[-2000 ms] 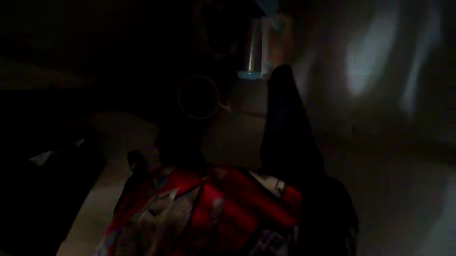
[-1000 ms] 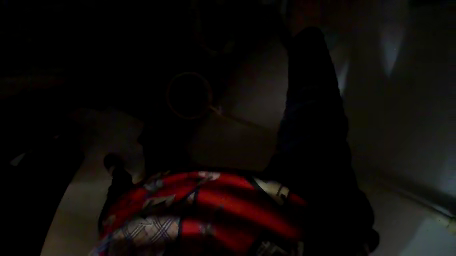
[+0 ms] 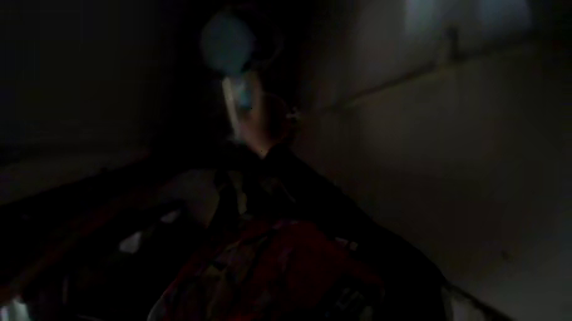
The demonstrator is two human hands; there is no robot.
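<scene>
The picture is very dark and blurred. The electric kettle shows from above as its pale blue lid [image 3: 227, 42], at the upper middle, with its light-blue handle [image 3: 243, 94] pointing towards me. My right hand [image 3: 256, 128] is closed round the handle, at the end of a dark sleeve coming from the lower right. The lid looks closed. The kettle's steel body is hidden in the dark. I cannot make out my left hand; a dark sleeve-like shape lies at the lower middle.
A small pale fitting [image 3: 293, 114] is just right of my right hand. A pale wall [image 3: 439, 138] with a line or pipe along it fills the right side. Dark shapes with small pale patches [image 3: 130, 242] lie at the lower left.
The kettle and my right hand, upright at the upper middle earlier and out of sight one second ago, are now further left and nearer the fitting. The view has turned.
</scene>
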